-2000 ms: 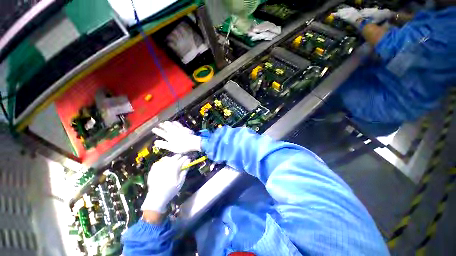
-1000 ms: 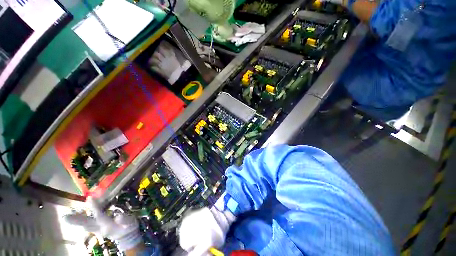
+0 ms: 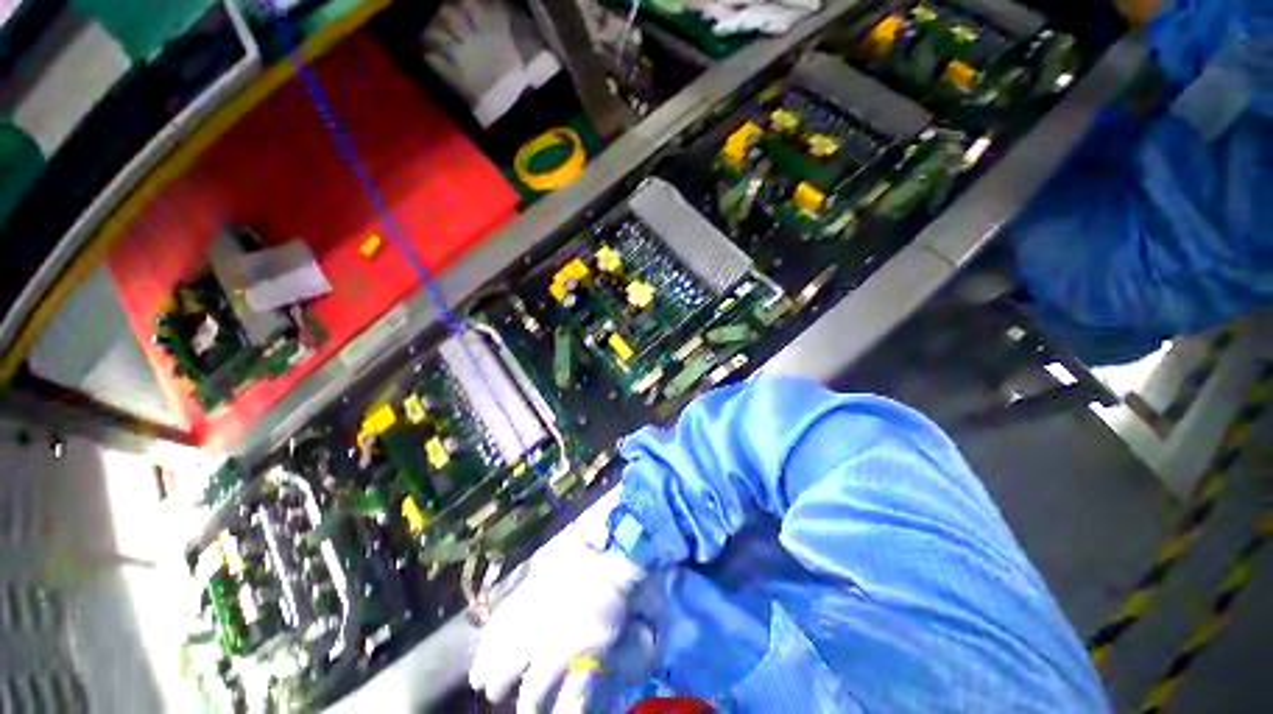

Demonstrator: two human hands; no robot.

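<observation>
My right hand (image 3: 566,614), in a white glove, is low in the picture over the near metal rail. It is closed around a yellow stick (image 3: 586,665), of which only a short piece shows. My left hand is not in view. Just beyond the rail, a green circuit board (image 3: 454,453) with yellow blocks and a silver-grey ribbed heatsink (image 3: 496,398) lies in a dark carrier. A similar board (image 3: 642,300) lies to its right. A brightly lit board (image 3: 272,586) without a visible heatsink lies at the lower left. My hand appears clear of these boards.
More boards (image 3: 824,154) continue up the conveyor, between its metal rails (image 3: 894,300). Behind is a red mat (image 3: 370,154) with a spare board (image 3: 237,328), a yellow tape roll (image 3: 549,159) and a loose glove (image 3: 482,56). A blue cord crosses the view. A person in blue (image 3: 1173,209) is at right.
My left hand, over the lower-left board a second ago, has left the view. My right hand has moved back from the boards to the near rail, still with the yellow stick. The view has shifted.
</observation>
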